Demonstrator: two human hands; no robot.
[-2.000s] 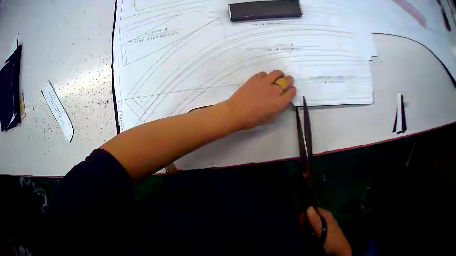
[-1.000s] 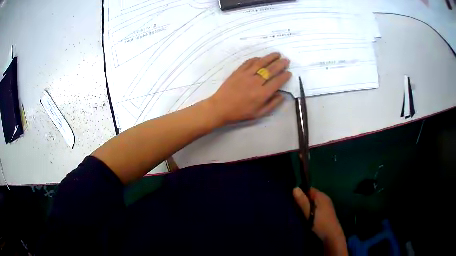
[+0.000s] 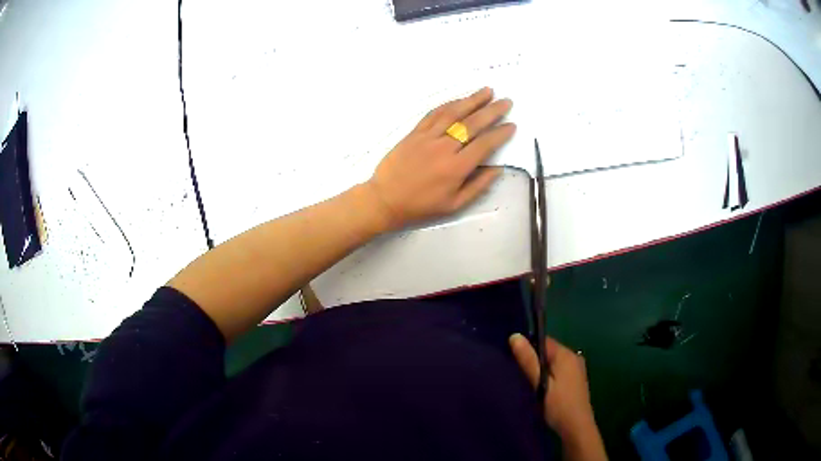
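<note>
The white paper pattern point(image 3: 594, 108) lies over dark sheet material that shows as a thin dark edge; glare washes out its print. My left hand point(image 3: 446, 162), with a yellow ring, lies flat on the paper near its front edge, fingers slightly apart. My right hand point(image 3: 560, 383) holds the long dark shears point(image 3: 538, 243) by the handles, below the table edge. The blades point away from me, nearly closed, with the tip over the paper just right of my left hand. A dark pattern weight point(image 3: 450, 7) lies on the paper at the top edge of the view.
A folded dark piece point(image 3: 18, 194) lies far left, with a pale paper strip point(image 3: 103, 216) beside it. Narrow black-and-white offcuts point(image 3: 735, 176) lie right. The white table has a red edge point(image 3: 630, 248). Below is green floor with a dark scrap point(image 3: 662, 333) and a blue stool-like object point(image 3: 689, 437).
The view has shifted, so the weight sits higher. My left hand has slid left along the paper. The shears are more upright, their blades closer together than two seconds ago. The picture is brighter.
</note>
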